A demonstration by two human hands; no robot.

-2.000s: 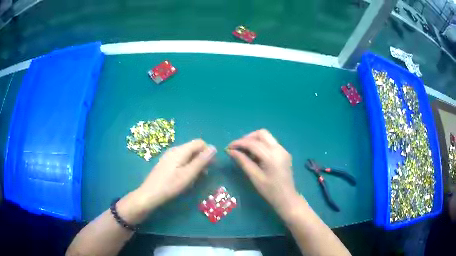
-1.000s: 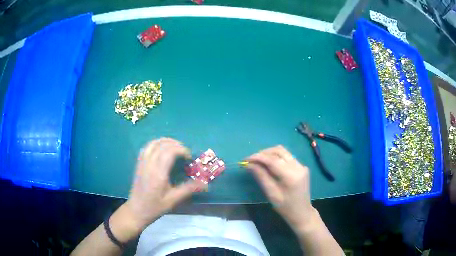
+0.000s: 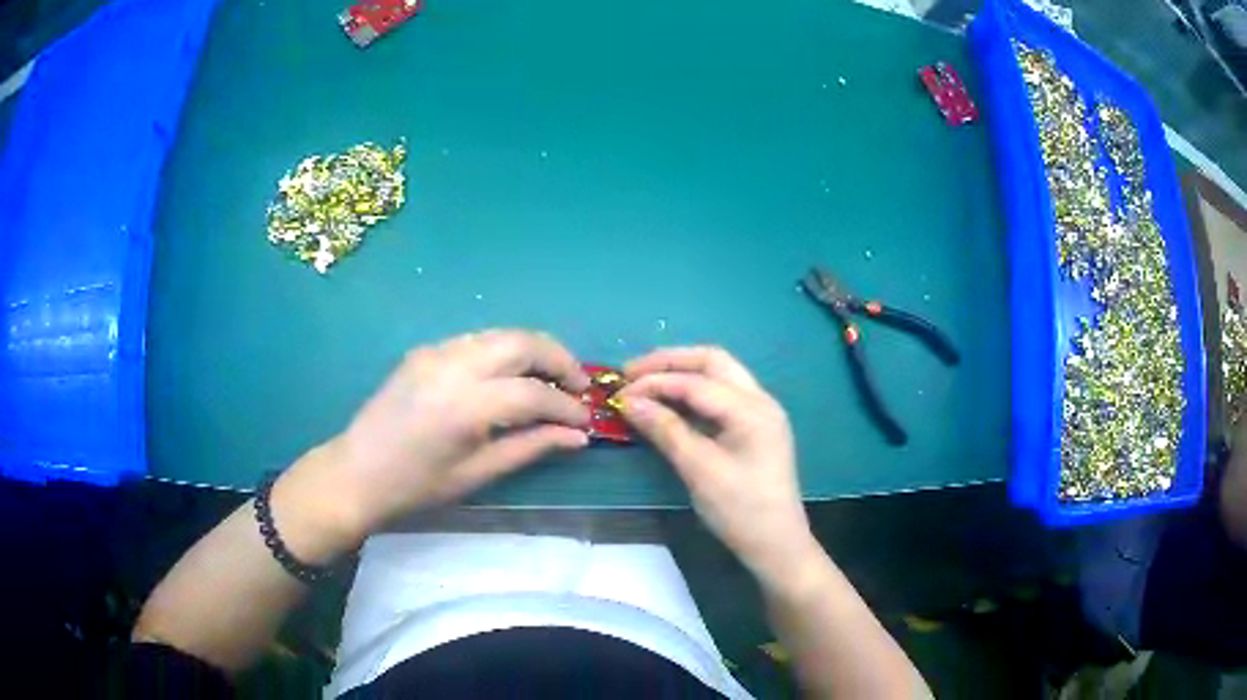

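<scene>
A red circuit board [image 3: 605, 410] lies near the mat's front edge, partly hidden by my fingers. My left hand [image 3: 472, 413], bare with a dark beaded bracelet, grips its left side. My right hand [image 3: 714, 435] pinches a small gold metal part [image 3: 617, 402] at the board's right side. Whether the part touches the board is hard to tell. A loose pile of gold-silver parts [image 3: 337, 203] lies on the mat to the upper left.
Black-handled pliers [image 3: 866, 345] lie open at right. A blue tray [image 3: 1035, 342] of metal parts stands far right, another blue tray [image 3: 82, 260] at left. Spare red boards lie at upper left [image 3: 380, 17] and upper right [image 3: 948, 93]. Another person's arm [image 3: 1231, 527] shows at the right edge.
The view has tilted down. My left hand has taken hold of the board, and my right hand has brought the gold part left to it.
</scene>
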